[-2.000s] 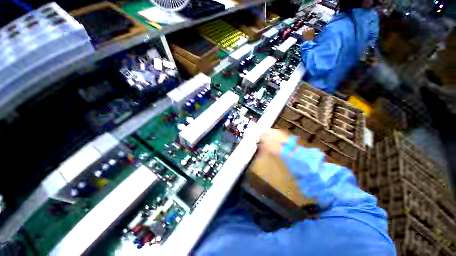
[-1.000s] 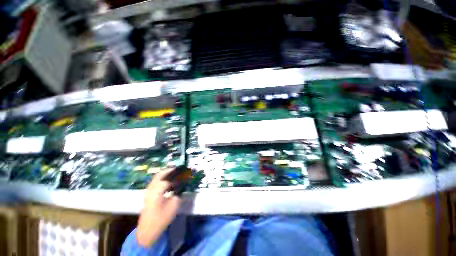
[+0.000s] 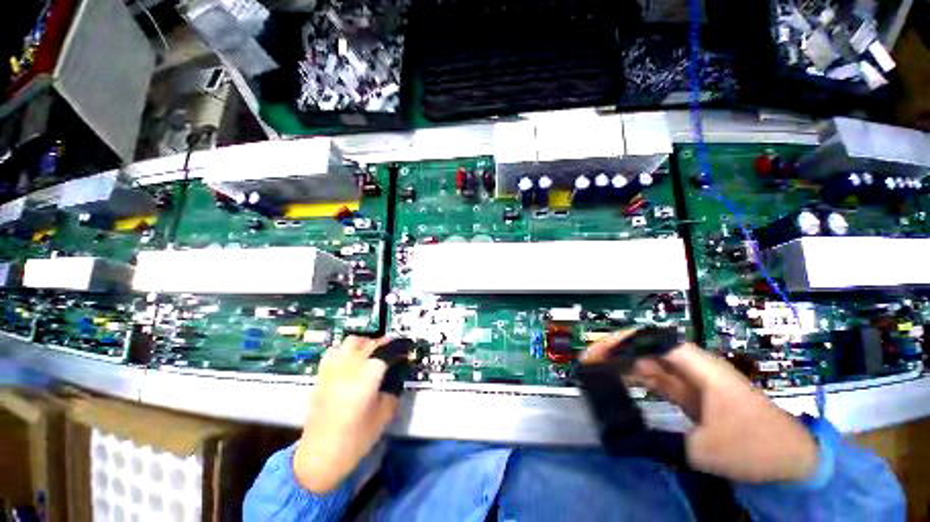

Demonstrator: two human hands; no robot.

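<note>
A large green circuit board [image 3: 449, 217] lies in front of me, with a long silver-white heatsink [image 3: 551, 267] across its middle. Small parts and a red-copper choke [image 3: 559, 345] sit on its near half. My left hand [image 3: 352, 403] is over its near left corner, fingers bent, with black on the fingertips. My right hand [image 3: 719, 408] is over the near right edge, slightly blurred. Black finger-thick shapes lie at and below its fingers; I cannot tell finger cots from held parts. Both hands' fingertips are partly hidden.
Neighbouring boards lie left [image 3: 229, 229] and right [image 3: 719, 229] along the metal rail [image 3: 489, 413]. Bins of loose metal pieces [image 3: 352, 66] and a black ribbed tray [image 3: 520, 61] stand behind. A white holed tray [image 3: 143, 479] sits in a carton near left. A blue cord crosses the right board.
The view has swung from along the line to face the boards. My left hand remains near the board's left corner, and my right hand has come into view over its right side.
</note>
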